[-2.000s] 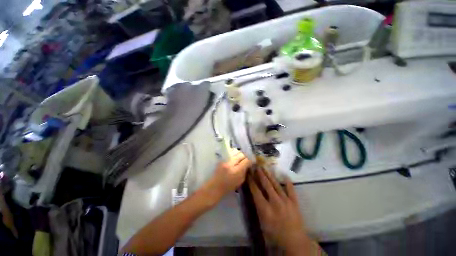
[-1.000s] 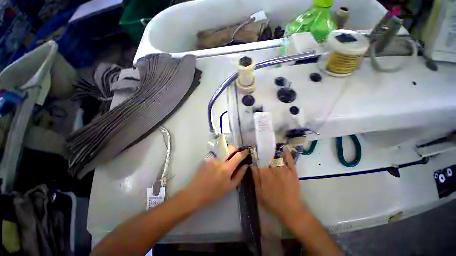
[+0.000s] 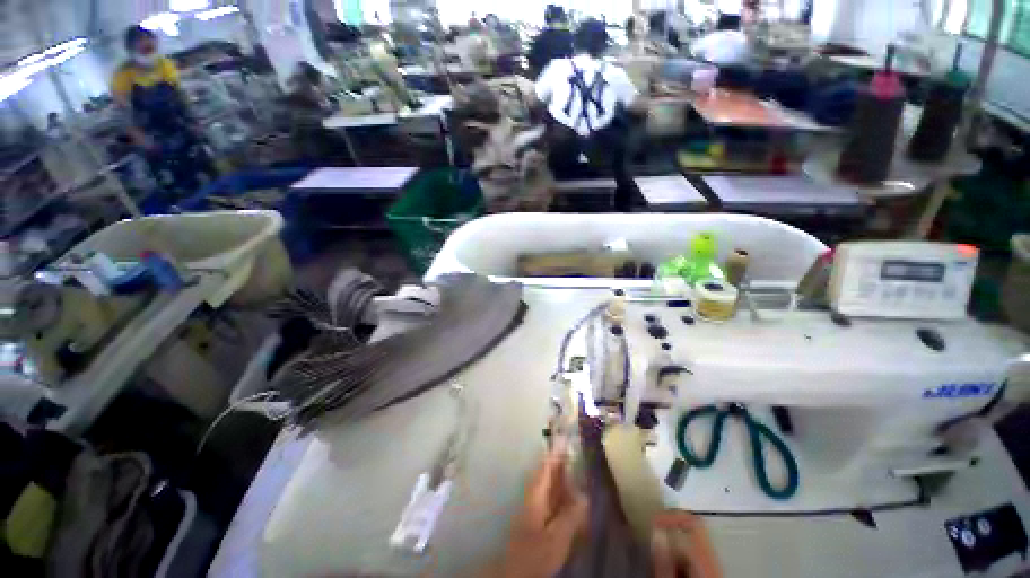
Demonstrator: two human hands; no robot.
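Observation:
A dark grey-brown fabric strip [image 3: 602,502] runs from the needle area of the white sewing machine [image 3: 791,367] down to the bottom edge. A pale strip [image 3: 635,474] lies along its right side. My left hand [image 3: 550,514] is blurred, with its fingers closed on the left side of the dark strip, below the needle area. My right hand [image 3: 683,548] is low, to the right of the strips, blurred and partly cut off by the bottom edge; its grip is unclear. The needle and presser foot are too blurred to tell apart.
A fanned bundle of grey strips [image 3: 435,344] lies on the left tabletop, with a white tag [image 3: 424,514] nearer. Green-handled scissors [image 3: 736,446] lie under the machine arm. A white trough [image 3: 520,243] stands behind. Two people stand farther back, at left and centre.
The view has tilted up, showing the room. Both hands have moved down from the needle area toward the bottom edge, the right one farther right, exposing more of the strip.

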